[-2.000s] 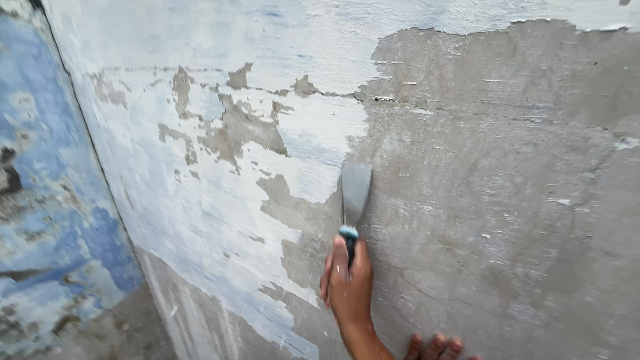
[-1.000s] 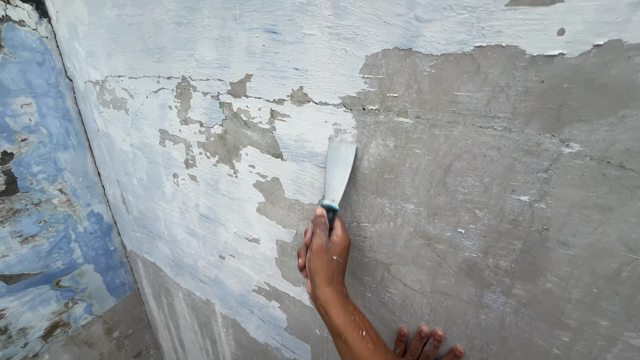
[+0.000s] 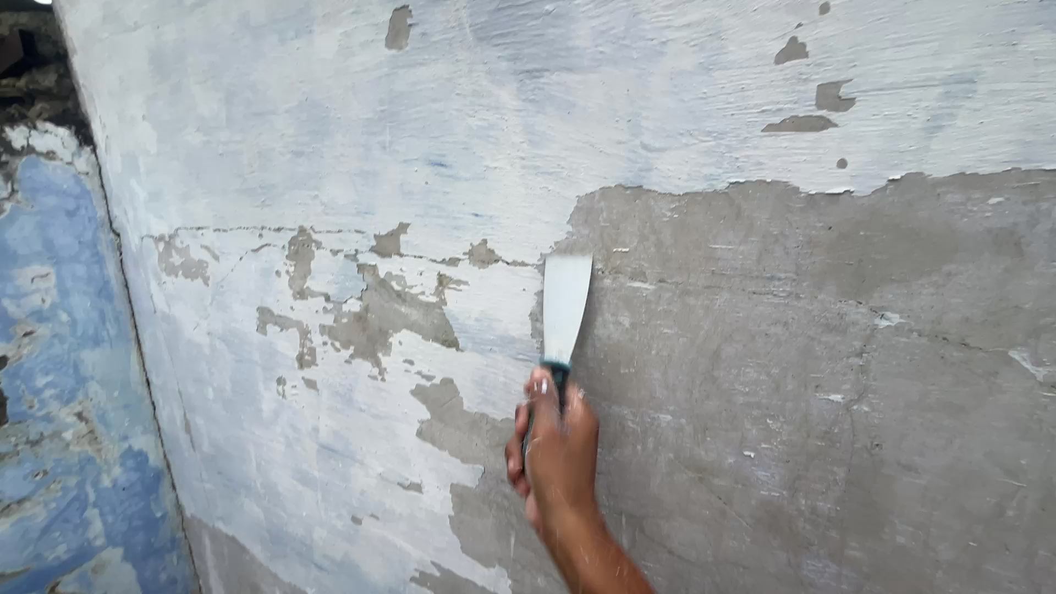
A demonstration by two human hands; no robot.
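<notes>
My left hand (image 3: 561,450) is closed around the dark handle of a putty knife (image 3: 567,309), its forearm entering from the bottom. The metal blade points upward, with its wide end at the boundary between white paint (image 3: 487,305) and exposed grey plaster (image 3: 742,396), just below a thin horizontal crack. The index finger lies along the handle near the blade, and the other fingers curl at its left side. Small pale flecks mark the hand and forearm. My right hand is out of view.
Irregular grey patches (image 3: 379,318) break up the white paint left of the blade. Further left, a dark corner crack (image 3: 136,330) separates this wall from one with peeling blue paint (image 3: 66,239). Broken masonry (image 3: 37,82) shows at the upper left.
The putty knife has moved upward along the paint edge, close to the horizontal crack. My right hand's fingers, earlier at the bottom edge, have left the view. The view has shifted upward.
</notes>
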